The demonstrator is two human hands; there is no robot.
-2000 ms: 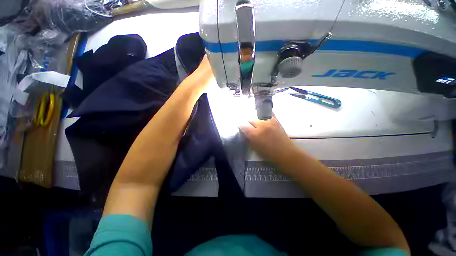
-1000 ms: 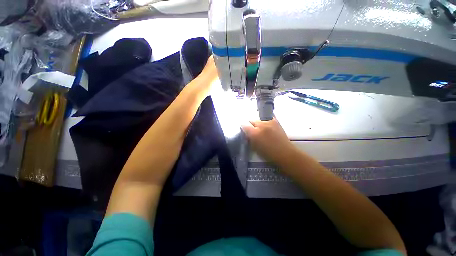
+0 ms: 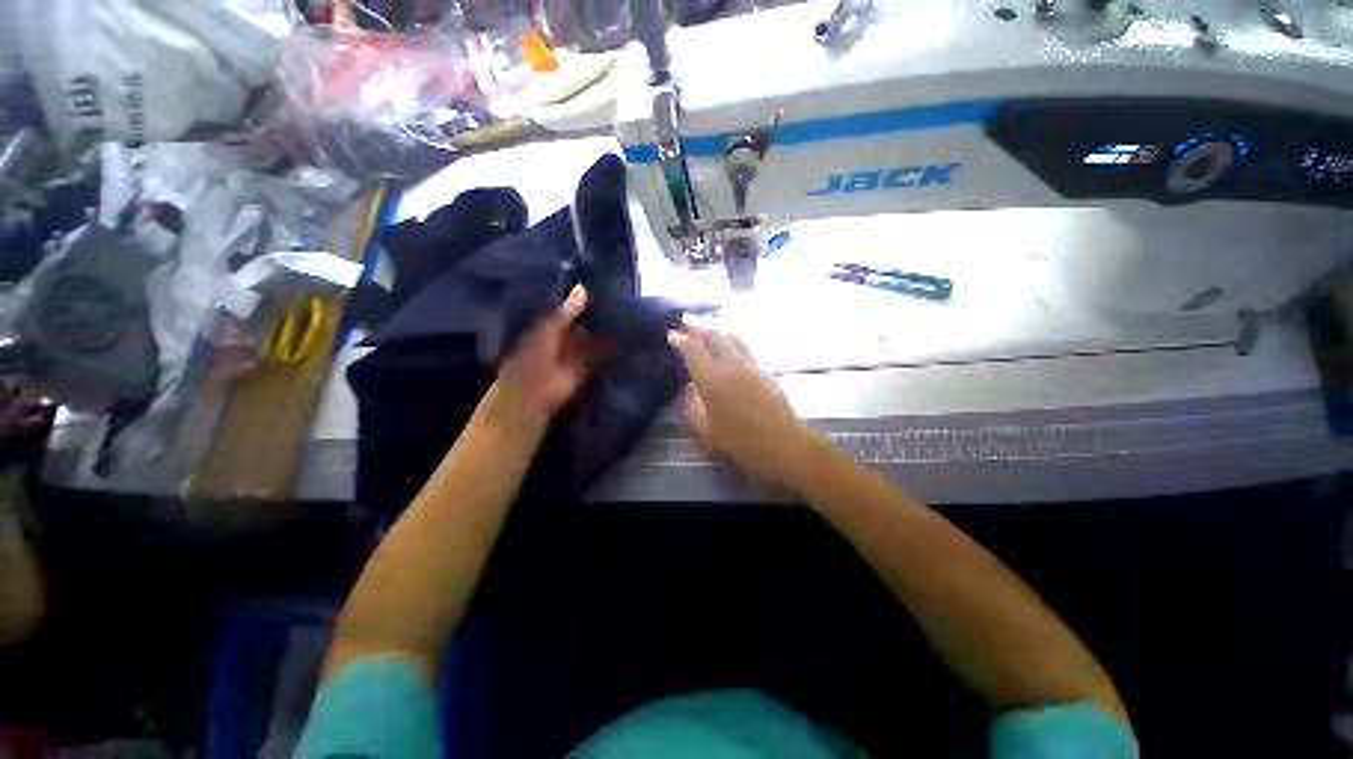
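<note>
The dark navy garment [image 3: 430, 400] lies on the white table left of the needle, its front part hanging over the table edge. A rounded navy end [image 3: 604, 223] with a paler edge stands up beside the machine head. My left hand [image 3: 552, 356] grips the garment, thumb up, left of the needle area. My right hand [image 3: 724, 389] holds the cloth's right edge just in front of the presser foot [image 3: 741, 255]; its fingertips are partly lost in the bright light. The cloth between my hands is bunched and dark.
The white JACK sewing machine [image 3: 920, 148] spans the back right. Teal thread snips [image 3: 890, 280] lie under its arm. Yellow scissors [image 3: 301, 329] lie on a brown board [image 3: 245, 430] at left. Clear plastic bags [image 3: 386, 97] crowd the back left. A blue basket [image 3: 245, 675] is below the table.
My left hand has drawn back from behind the machine head and now grips the cloth nearer me. My right hand has shifted left with the cloth edge. The view has turned, showing more at left.
</note>
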